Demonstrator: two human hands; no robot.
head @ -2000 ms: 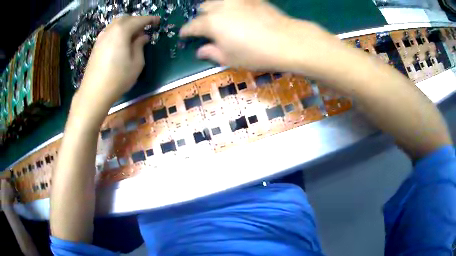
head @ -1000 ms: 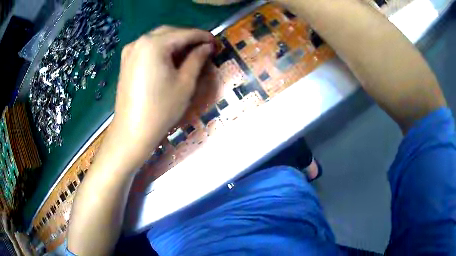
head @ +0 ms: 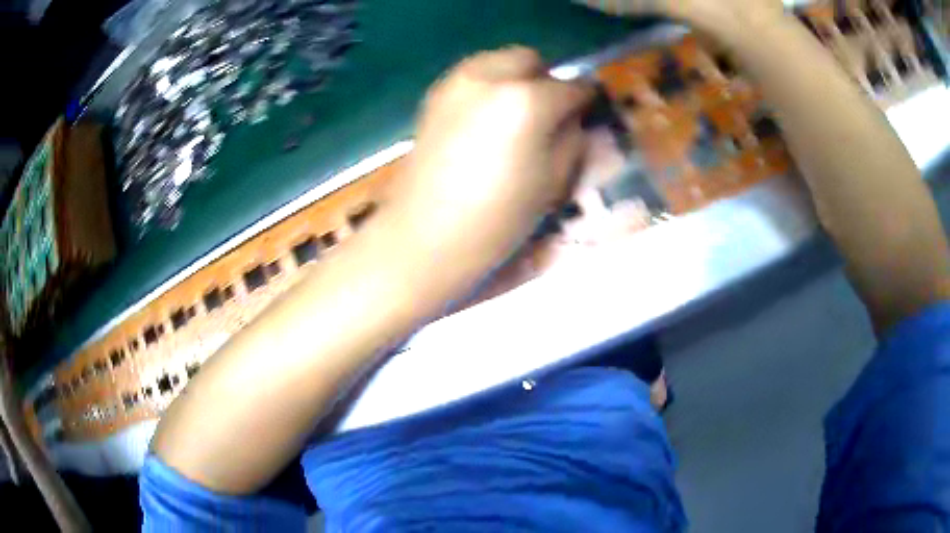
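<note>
A long strip of orange-brown circuit board panels (head: pixel 245 286) with dark rectangular openings runs across the view. My left hand (head: pixel 500 146) is over the strip at the centre, fingers curled down at its far edge. The image is blurred, and whether the fingertips hold a small component cannot be seen. My right hand (head: pixel 719 13) is at the top edge, partly cut off and blurred, beyond the strip; its fingertips and any content are unclear. A heap of black and silver components (head: pixel 198 104) lies on the green mat (head: pixel 427 42), with a few loose parts beside it.
Stacked board panels (head: pixel 63 224) stand at far left. A smooth white rail (head: pixel 490 359) runs between the strip and my body. Clear plastic (head: pixel 141 26) lies beside the heap. Another person's arm (head: pixel 36 458) shows at the lower left.
Since two seconds ago, my left hand has moved from the component heap to the board strip. Over the last second it appears further right. My right hand has moved to the upper right.
</note>
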